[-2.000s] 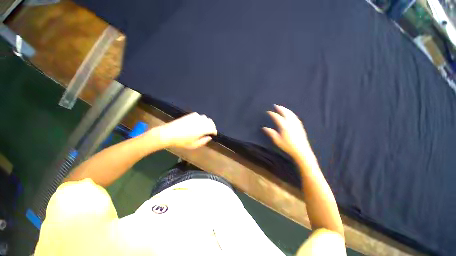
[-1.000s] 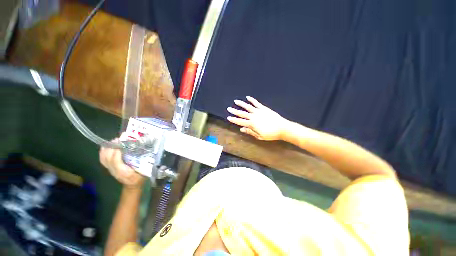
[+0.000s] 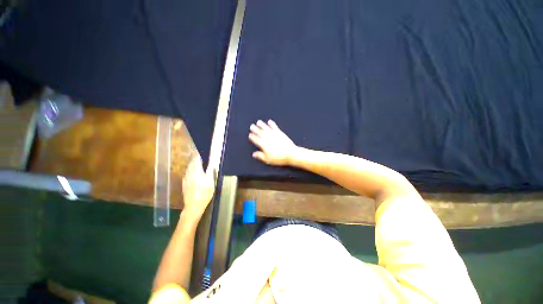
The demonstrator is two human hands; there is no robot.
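Dark navy fabric [image 3: 303,71] lies over the table, fairly smooth near the rail and wrinkled at the right. A long metal cutting rail [image 3: 224,101] runs across the fabric from the near table edge to the far side. My left hand [image 3: 197,185] is at the near end of the rail, on its left side, thumb against it; whether it grips the rail is unclear. My right hand [image 3: 271,144] lies flat on the fabric right of the rail, fingers apart, holding nothing.
A clear plastic ruler [image 3: 162,172] lies on the bare brown wooden table [image 3: 113,151] at the left, overhanging its edge. A clear plastic bag [image 3: 58,113] is at the far left. Blue tape [image 3: 249,211] is on the table edge. Metal bars [image 3: 224,228] extend over the green floor.
The white machine with its red handle and cable has left the view. My left hand has moved from it to the rail's near end. My right hand now lies on fabric beside the rail.
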